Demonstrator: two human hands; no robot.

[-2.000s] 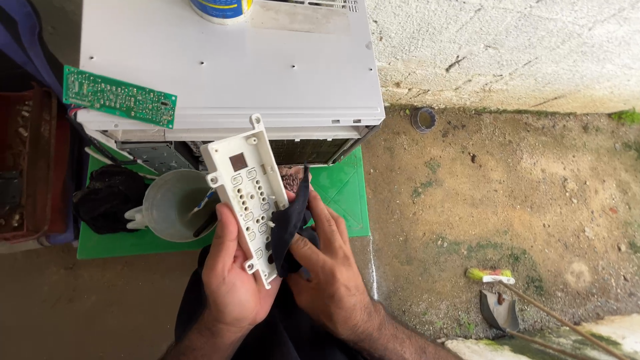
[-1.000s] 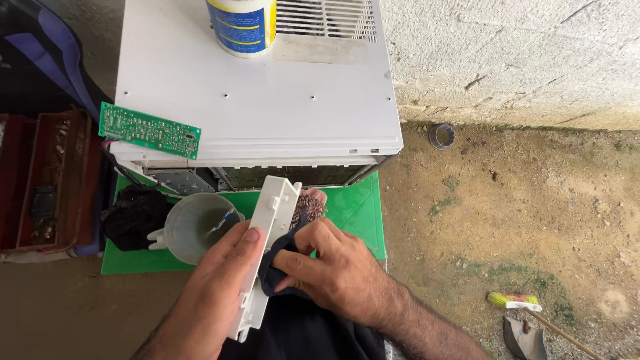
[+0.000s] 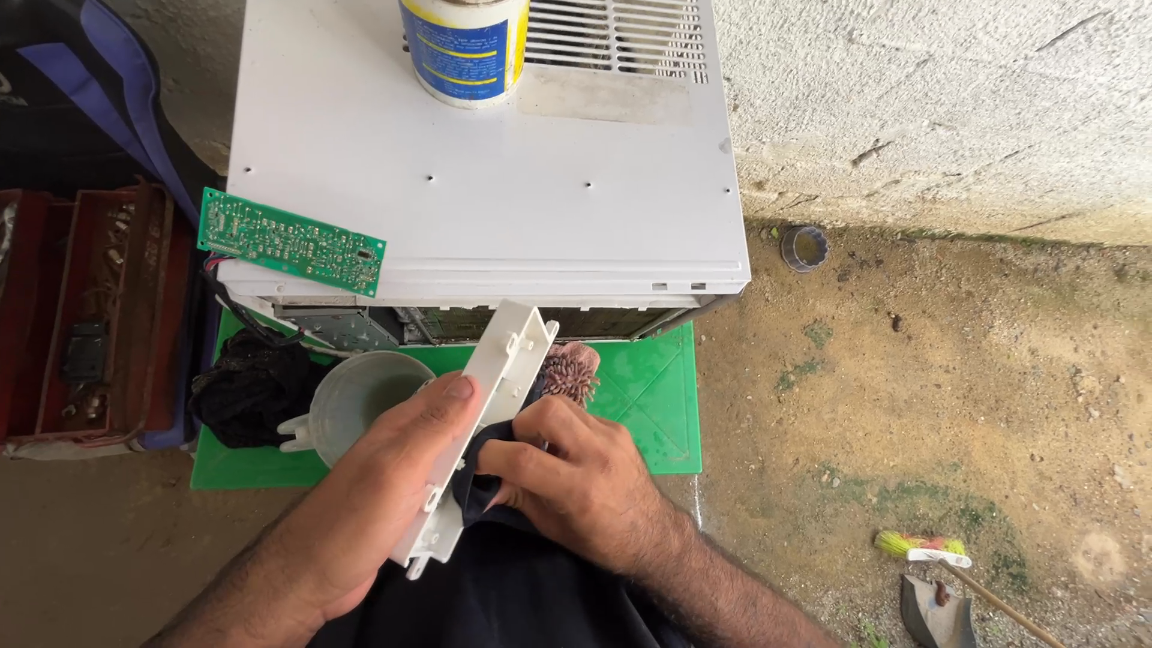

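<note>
My left hand [image 3: 387,486] holds a white plastic panel housing [image 3: 504,360] by its long edge, thumb on the outer side. The housing is tilted, so its side wall and mounting tabs show. Bunched dark cloth [image 3: 475,481] is pinched in my right hand [image 3: 585,477] and pressed against the housing's inner side. Beyond my hands, a green circuit board [image 3: 290,241] lies on the front left corner of a white metal appliance casing [image 3: 504,198], with wires beneath it. The fingertips of my left hand are hidden behind the housing.
A plastic jug [image 3: 360,405] of liquid, black cloth [image 3: 252,387] and a pink shaggy cloth [image 3: 571,371] rest on a green mat [image 3: 652,396]. A blue-and-yellow tub [image 3: 463,54] stands on the casing. At left is a red metal toolbox [image 3: 112,315]; at right, a broom [image 3: 927,547] and dustpan [image 3: 936,612].
The housing has turned from its slotted face showing, two seconds ago, to its side edge. My right hand with the dark cloth stays against it. The view has shifted.
</note>
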